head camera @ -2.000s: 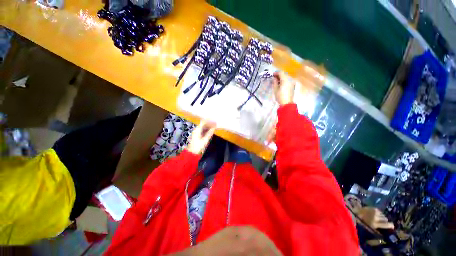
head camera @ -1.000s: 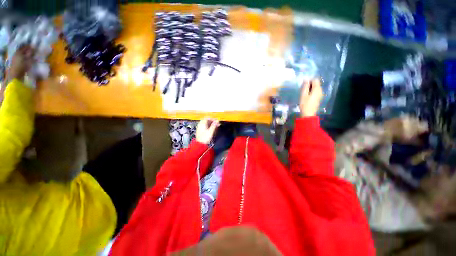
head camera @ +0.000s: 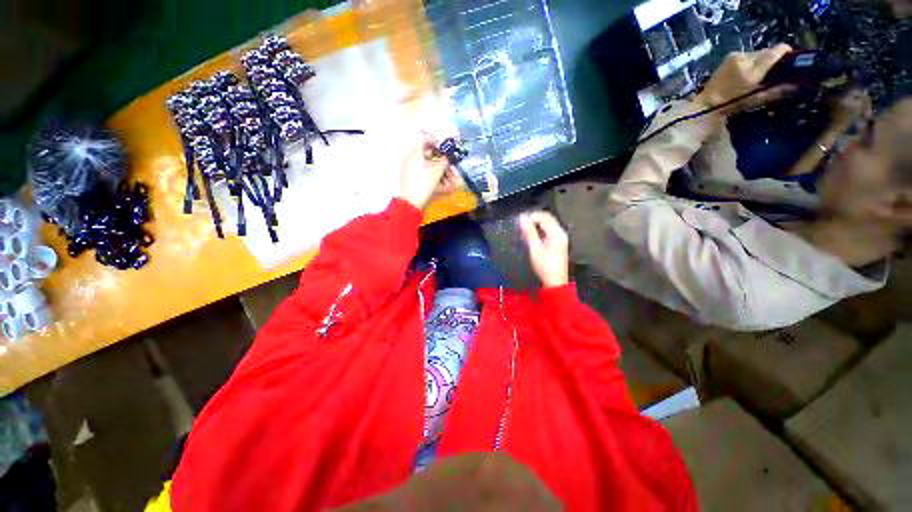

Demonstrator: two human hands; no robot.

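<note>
My left hand [head camera: 425, 173] is over the bench's front edge, its fingers closed on a small dark module [head camera: 452, 151] with silvery spots. A black cable tail [head camera: 469, 187] hangs from the module toward me. My right hand [head camera: 545, 243] is off the bench edge to the right, fingers curled; whether it holds anything small cannot be told. Rows of dark-and-silver modules [head camera: 236, 118] lie left of my left hand on a pale backing sheet [head camera: 350, 190], their black tails pointing toward me.
A clear plastic tray or sheet [head camera: 528, 95] lies right of the sheet. Black rings [head camera: 115, 228], a clear-grey bag [head camera: 75, 165] and white housings [head camera: 22, 262] are at far left on the orange board [head camera: 130, 298]. A person in beige [head camera: 690, 220] works at right. Cartons [head camera: 745, 450] are below.
The view has turned toward the right. My left hand has come up to the bench edge and now holds a module. My right hand has moved off the plastic to below the edge.
</note>
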